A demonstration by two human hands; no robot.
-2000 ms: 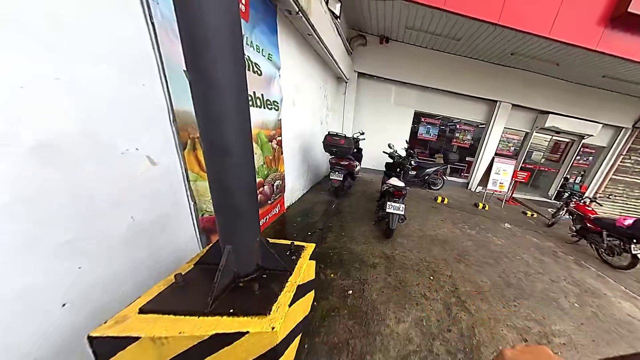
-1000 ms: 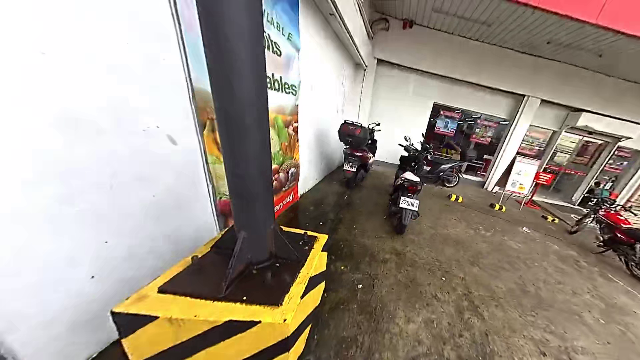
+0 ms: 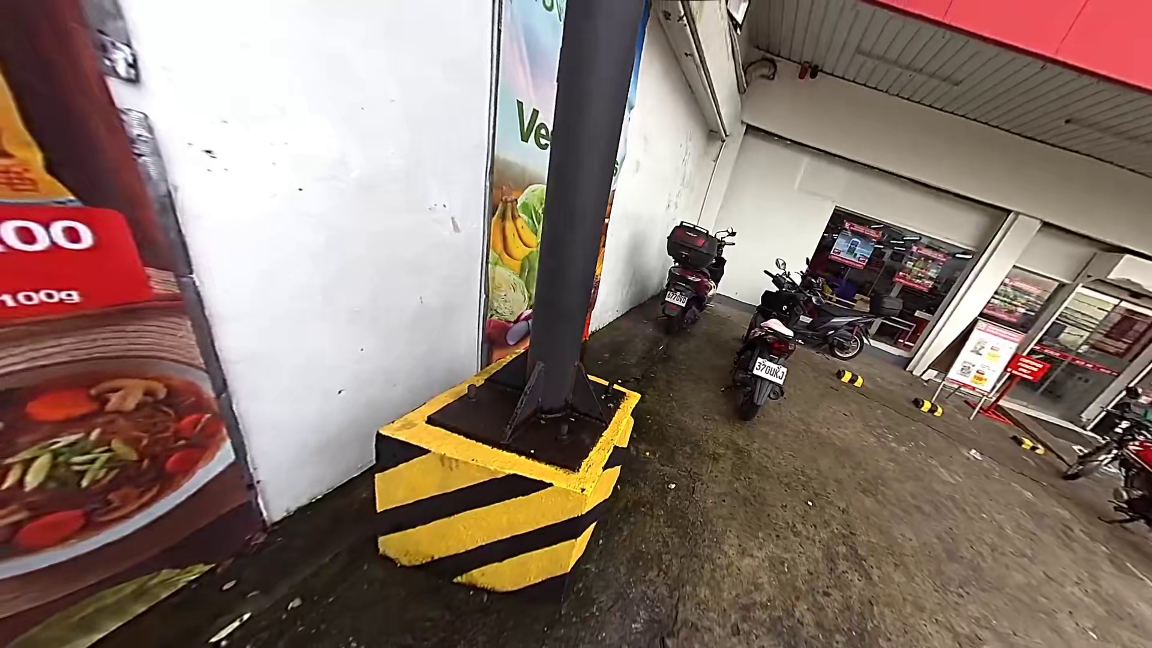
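Note:
Neither of my hands shows in the head view at this moment. A dark steel post (image 3: 580,207) stands close in front, bolted through a base plate (image 3: 531,430) onto a concrete footing (image 3: 486,517) painted in yellow and black stripes. Behind the post, a banner with fruit and vegetables (image 3: 517,225) hangs on the white wall (image 3: 342,225). At the left edge is a large food poster (image 3: 99,387) showing a bowl of soup.
Parked along the wall and ahead are a scooter with a top box (image 3: 691,270), a motorcycle (image 3: 765,351) and another motorcycle (image 3: 841,319). A red motorcycle (image 3: 1136,468) stands at the right. Striped wheel stops (image 3: 928,407) and a sign board (image 3: 983,355) are near the glass storefront.
The view has shifted left, and the food poster has come into sight. A bit of a hand at the bottom edge two seconds ago is out of view.

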